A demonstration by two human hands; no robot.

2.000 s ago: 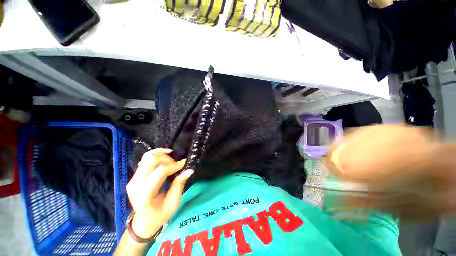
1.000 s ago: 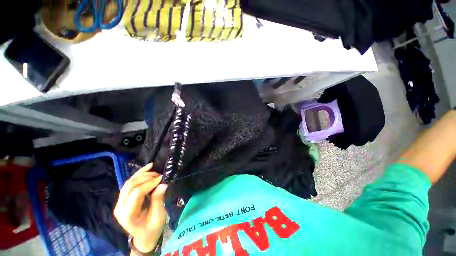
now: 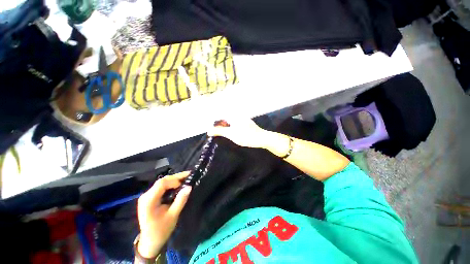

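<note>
A black garment [image 3: 232, 180] lies over the lap. A dark trim strip with silvery glints [image 3: 205, 161] runs along its edge between my hands. My left hand [image 3: 162, 209] pinches the garment edge at the strip's near end. My right hand [image 3: 238, 132] is at the strip's far end, close to the table edge, with the fingers bent together. The fingertips are partly hidden, so what they hold cannot be told. No needle or thread can be made out.
On the white table [image 3: 288, 77] lie a yellow-and-black striped bundle [image 3: 178, 72], blue-handled scissors [image 3: 104, 93] in a round tray [image 3: 77, 116], a glittering heap [image 3: 135, 36] and a black garment [image 3: 257, 23]. A lilac stool [image 3: 361, 126] stands right; a dark-edged phone [image 3: 64, 144] is left.
My right hand has come in from the far right to the strip's far end. My left hand still pinches the garment edge. The view has shifted, showing more of the table.
</note>
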